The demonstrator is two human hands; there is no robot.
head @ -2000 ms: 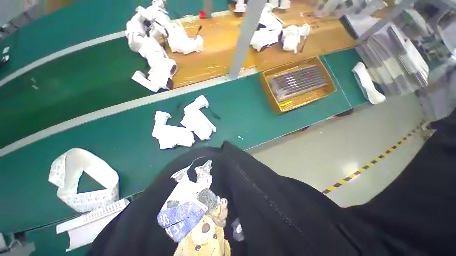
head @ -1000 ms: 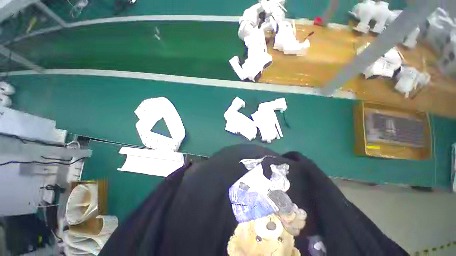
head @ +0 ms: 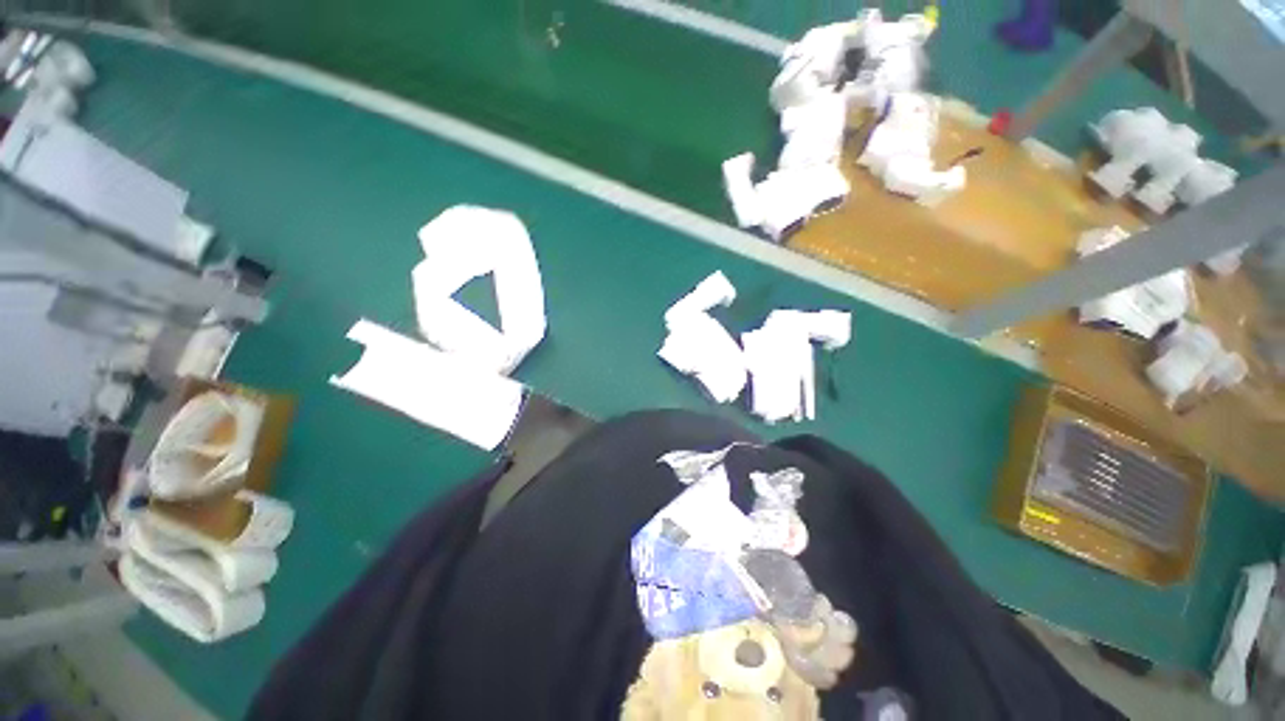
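Neither of my hands shows in the frame; only dark clothing with a bear print is at the bottom. Two white device units, a left one (head: 705,338) and a right one (head: 784,366), lie side by side on the green bench just in front of me. A thin dark lead sticks out beside the right one. A looped white label strip (head: 522,296) stands left of them. A white strip or sheet with notched ends (head: 434,385) lies against the loop, at the bench's near edge.
A carton of thin grey pieces (head: 1026,486) is at right. Several white units (head: 810,169) stand on brown cardboard (head: 972,240) beyond the pale rail. A grey post (head: 1127,261) crosses at right. Label rolls (head: 205,563) and a small carton (head: 275,437) are at lower left.
The view has swung left and tilted. The label loop, two units and parts carton keep their places on the bench. The label rolls at lower left have come into view.
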